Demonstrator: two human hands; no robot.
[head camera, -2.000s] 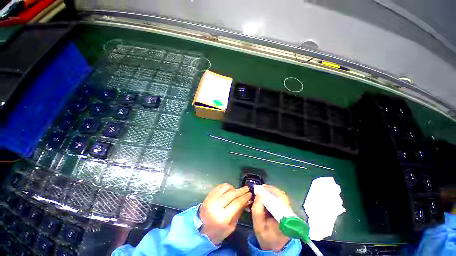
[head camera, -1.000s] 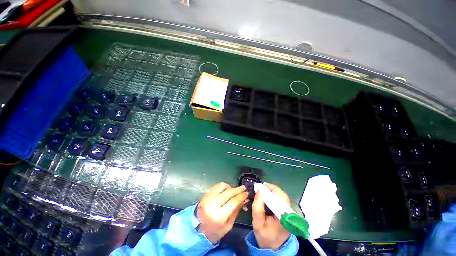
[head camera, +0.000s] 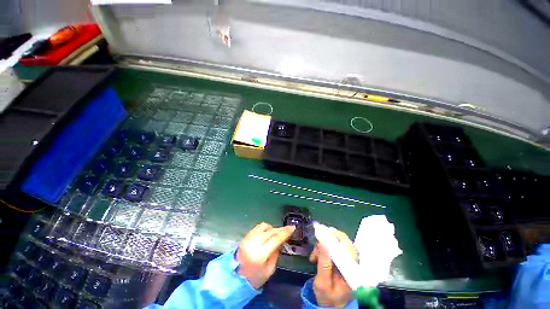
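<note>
A small black housing (head camera: 294, 221) with a round shiny centre sits on a dark block at the front middle of the green mat. My left hand (head camera: 263, 248) touches the housing with its fingertips from the left and steadies it. My right hand (head camera: 330, 273) holds a white dispensing syringe (head camera: 339, 254) with a green end at the bottom. The syringe tip is just right of the housing, with a small gap. Where the housing meets the block is hard to tell.
A clear blister tray (head camera: 172, 193) with black units lies left; another is lower left. Behind are a small cardboard box (head camera: 251, 134) and a black pocket tray (head camera: 331, 158). A white tissue (head camera: 378, 247) and stacked black trays (head camera: 443, 211) are right. A blue bin (head camera: 75, 145) is far left.
My right hand and the syringe have moved slightly away from the housing, and the syringe is steeper. More of the block shows. The camera view has tilted up, showing more of the partition.
</note>
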